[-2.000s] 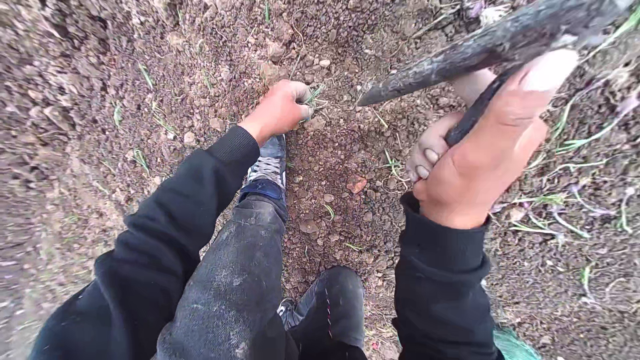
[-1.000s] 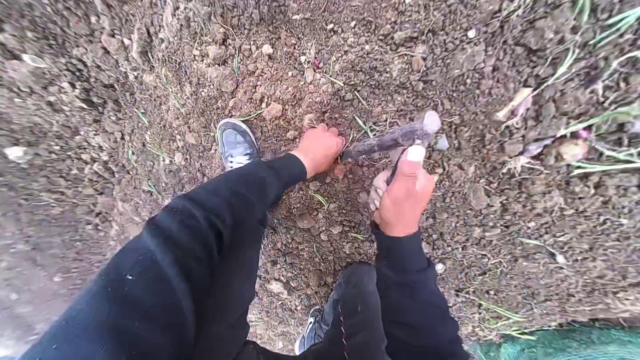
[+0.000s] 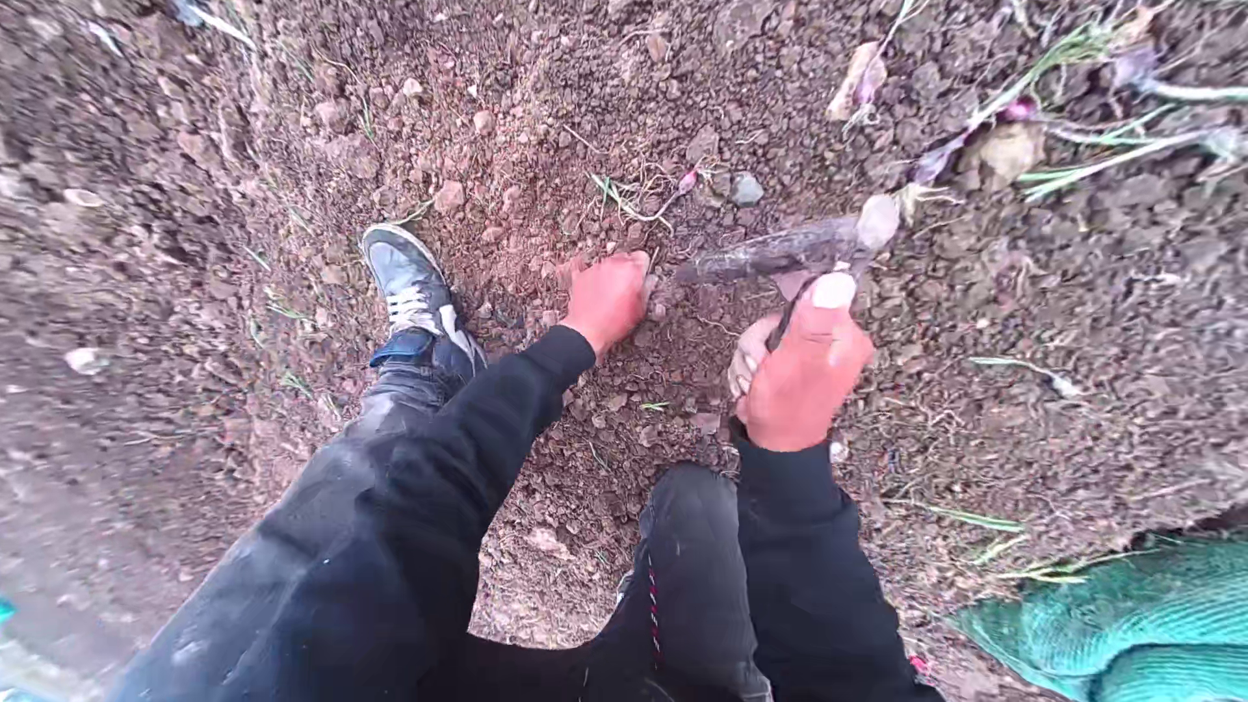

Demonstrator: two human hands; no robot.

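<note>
My right hand [image 3: 807, 366] is closed around the dark handle of a hand digging tool [image 3: 780, 249], whose worn, soil-coated upper part points left across the ground. Close to its tip, my left hand [image 3: 609, 300] is down at the loose soil with its fingers curled; whether something is between them is hidden. Just above both hands lies a small plant with a reddish-purple bulb [image 3: 688, 181], thin roots and green leaves. A small green sprout [image 3: 655, 406] shows in the soil below my left hand.
Several purple onion-like plants [image 3: 941, 156] lie at the upper right. Green mesh fabric [image 3: 1121, 619] is at the lower right. My sneaker [image 3: 409, 292] stands on the cloddy soil at left, and my knee [image 3: 692, 526] is below the hands. Stones are scattered about.
The tool was raised over the soil at first; it is now low beside my left hand. The view has shifted, and more of the green mesh shows.
</note>
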